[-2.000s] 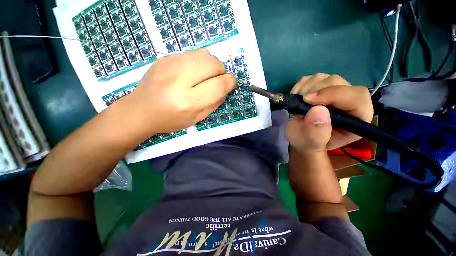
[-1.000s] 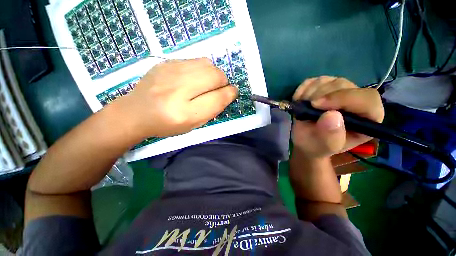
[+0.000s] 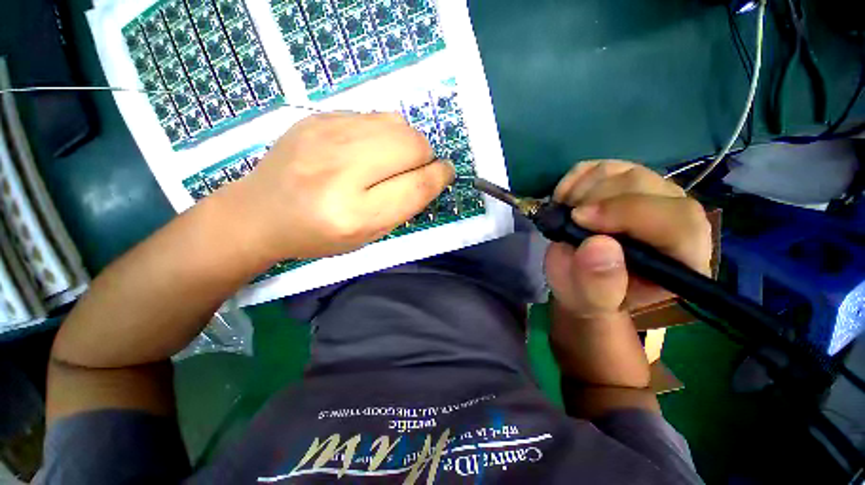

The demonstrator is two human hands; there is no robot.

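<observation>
A white board tray (image 3: 379,262) lies tilted in front of me with four blocks of green PCB panels (image 3: 365,43). My left hand (image 3: 356,180) is over the middle of the tray, fingertips pinched on thin solder wire (image 3: 76,90), which runs in from the left edge. The hand covers much of the two near panels. My right hand (image 3: 626,227) holds the black soldering iron (image 3: 654,263) at the tray's right side. The iron's metal tip points left at the near right panel, just beside my left fingertips. Whether it touches a board, I cannot tell.
Dark pliers (image 3: 797,80) and a white cable (image 3: 749,104) are at the upper right. A blue plastic bin (image 3: 797,256) and cardboard are at the right. Stacked trays with brown shapes (image 3: 33,208) and a black slab (image 3: 66,85) are at the left. A clear bag (image 3: 223,332) is beside the lap.
My right hand has moved slightly left from one second ago, and the iron slopes more steeply, its cable lower. The red item is now hidden. My left hand has barely moved.
</observation>
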